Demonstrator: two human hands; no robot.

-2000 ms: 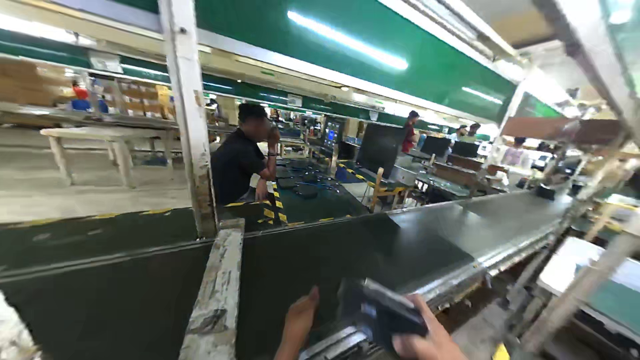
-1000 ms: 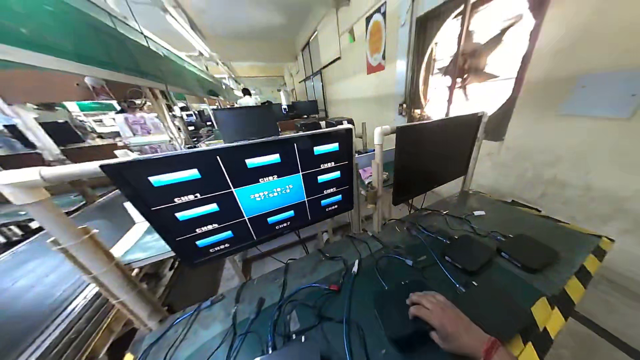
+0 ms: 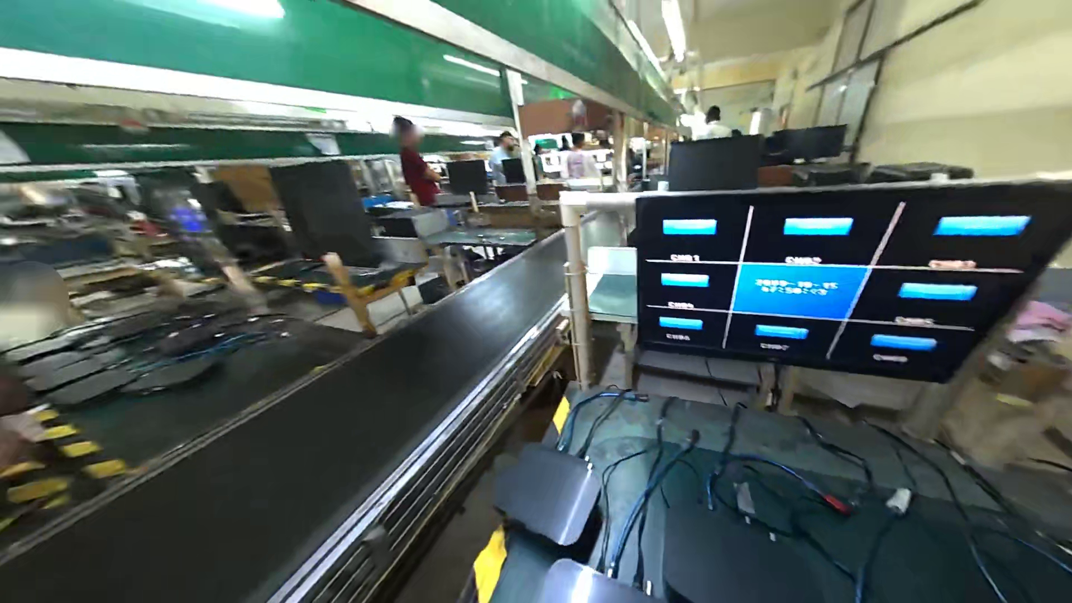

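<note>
Neither my left hand nor my right hand shows in the head view now. A flat black electronics box sits at the left edge of the green-topped bench. Another box with a shiny top is cut off by the bottom edge, and a dark flat box lies to its right. Black and blue cables, one with a red connector, spread over the bench. Behind them a monitor shows a grid of blue bars.
A black conveyor belt runs along the left of the bench, with a metal rail. Beyond it, another table holds several dark devices. A person in a dark red shirt stands farther back. A white pipe post rises beside the monitor.
The view has swung left since one second ago. A hand that rested on a black box on the bench then is out of view now.
</note>
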